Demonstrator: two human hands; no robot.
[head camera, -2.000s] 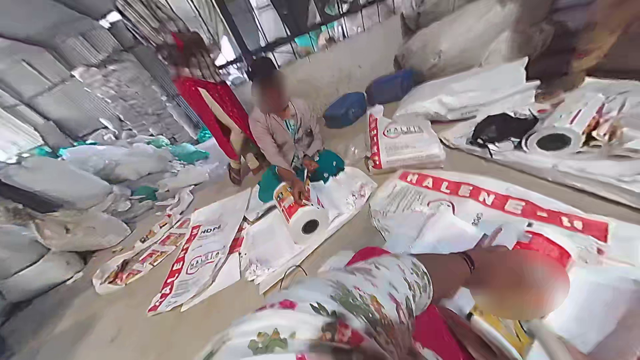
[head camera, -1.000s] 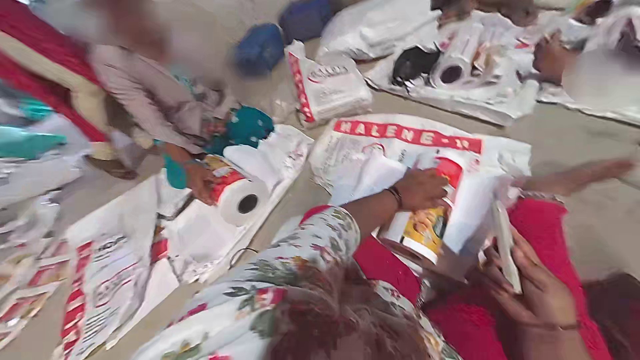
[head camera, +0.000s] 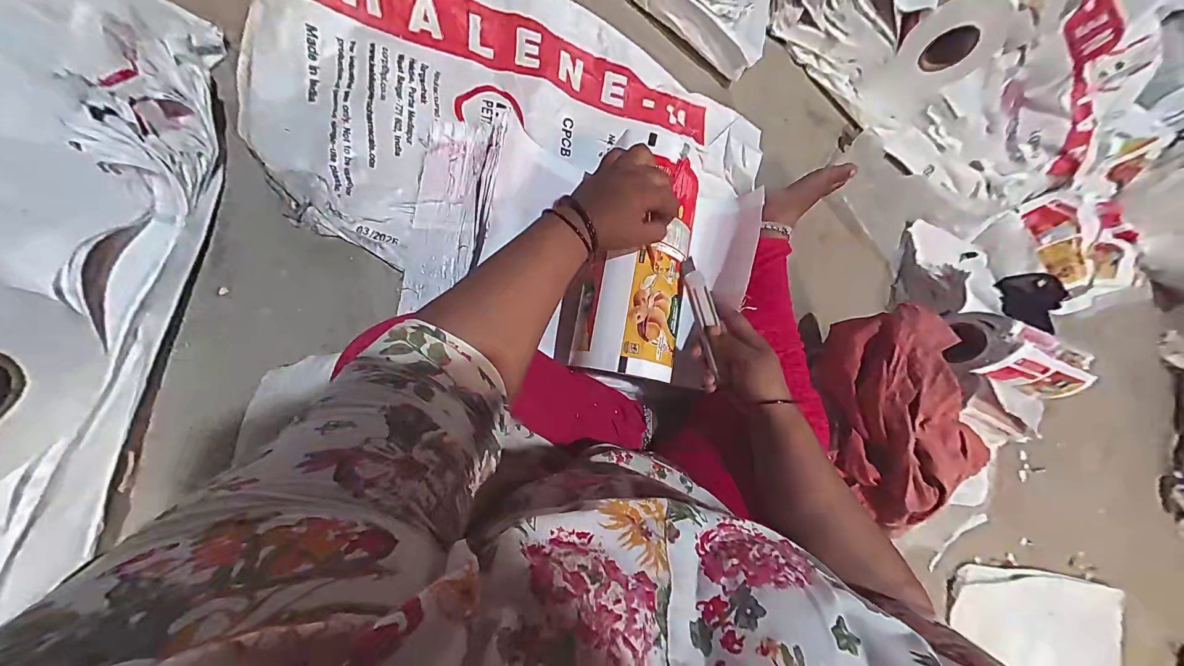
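A roll of printed plastic film (head camera: 652, 319), with red and yellow pictures, lies across my lap over white sheets. My left hand (head camera: 629, 199) is on its far part, fingers curled in on the film; the fingertips are partly hidden. To the right of the roll, my right hand (head camera: 745, 356) grips a slim, light-coloured tool (head camera: 700, 296) that looks like a knife, its tip pointing away from me beside the roll's side. Beneath the far end of the roll, a white woven sack with a red printed band (head camera: 555, 60) is spread on the floor.
White sacking (head camera: 111, 277) covers the left floor. At the upper right are more sacks and a white roll (head camera: 939, 42). A crumpled red-brown cloth (head camera: 902, 416) lies right of my leg, beside another roll (head camera: 971, 338) and film scraps. A white square piece (head camera: 1036, 615) is at lower right.
The view has tilted down to my lap, and the co-worker at the left is out of view. My left hand stays at the film roll; the right hand's tool now lies close beside it.
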